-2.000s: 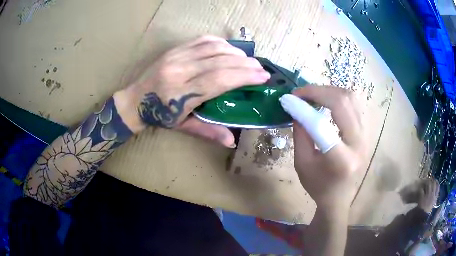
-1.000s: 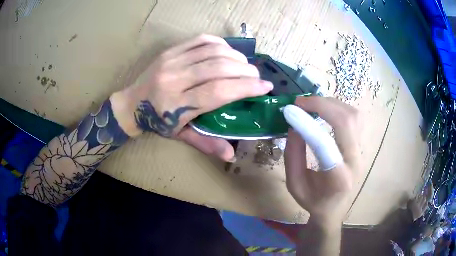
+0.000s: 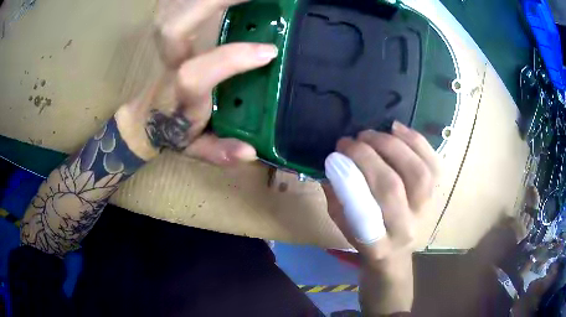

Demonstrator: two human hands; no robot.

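A glossy green housing (image 3: 257, 83) is held up over the bench, its open side turned to me. A black inner bracket (image 3: 372, 74) with curved slots lies inside it. My left hand (image 3: 198, 80) holds the housing's left end, fingers over the green face and thumb at the lower edge. My right hand (image 3: 385, 186) holds the lower right side, fingertips over the edge onto the black bracket. A white finger cot (image 3: 355, 198) covers one right digit. The housing hides the pad and most of the fastener pile.
Corrugated cardboard (image 3: 180, 198) covers the bench. Brown spots mark it at the left. Shiny green parts (image 3: 540, 155) are massed at the right edge, with a blue bin (image 3: 546, 37) at the upper right. Another person's hand (image 3: 530, 204) shows blurred at lower right.
The housing has been turned from edge-on to face me and raised, now looking much larger. Both hands have shifted their hold; my right fingers moved from the rim to the lower edge.
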